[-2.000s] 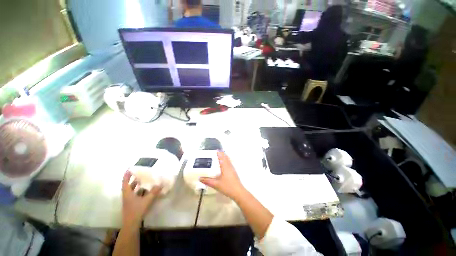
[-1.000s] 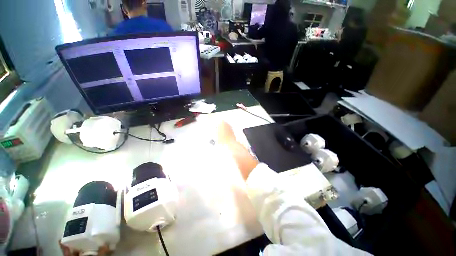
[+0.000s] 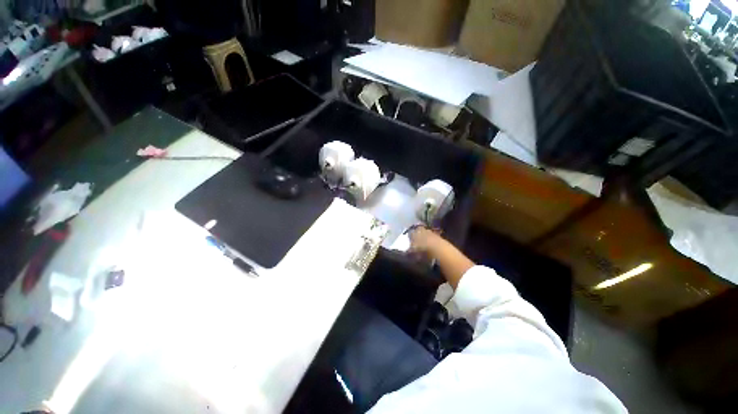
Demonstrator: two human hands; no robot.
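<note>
My right hand reaches down into the black bin to the right of the bench. Its fingers are at a white security camera and a thin dark lead; the fingertips are small and blurred, so whether they grip it cannot be told. Another white camera lies just beyond the hand. Two more white cameras lie at the bin's left side. More white and black camera parts show below my forearm. My left hand is not in view.
The glossy white bench is at left, with a black mouse pad, a mouse, a pen and crumpled white wrap. Cartons and a large black crate stand at the back right.
The view has swung right, and the monitor's screen and the two bench cameras have left it. My right hand has moved from over the bench into the bin. My left hand has left the view.
</note>
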